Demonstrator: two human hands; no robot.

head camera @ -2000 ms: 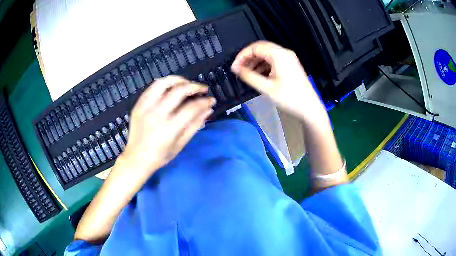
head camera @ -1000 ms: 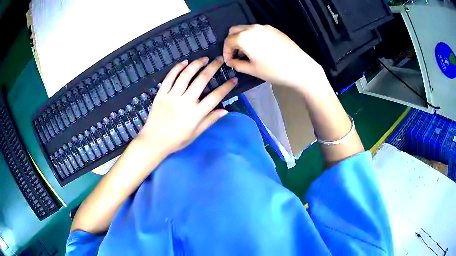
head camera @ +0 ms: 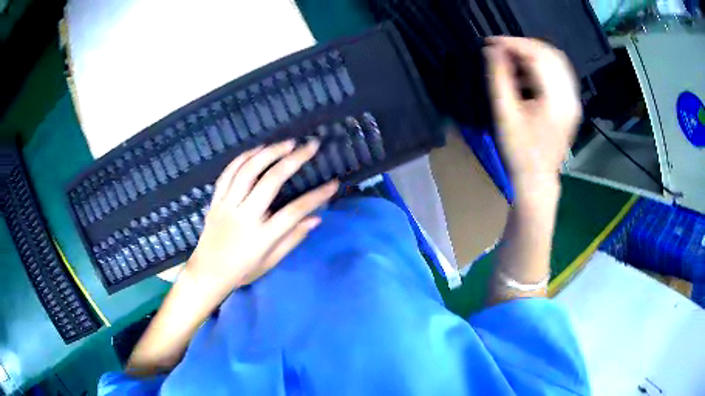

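A long black holding tray lies slanted in front of me, with two rows of small black parts. The rows stop short of the tray's right end, where plain black shows. My left hand lies over the middle of the lower row with its fingers spread; it hides some parts, and nothing shows held in it. My right hand is raised to the right of the tray, in front of the tray stack. It is blurred with its fingers curled, and I cannot tell if it holds anything.
A white sheet lies behind the tray. A filled side tray is at the far left. A tray stack stands at the upper right. A white cabinet with a blue label and blue crates are at the right.
My right hand has moved from the tray's lower row out to the right, over the tray stack. My left hand has shifted slightly left and down. The right ends of the rows are now uncovered.
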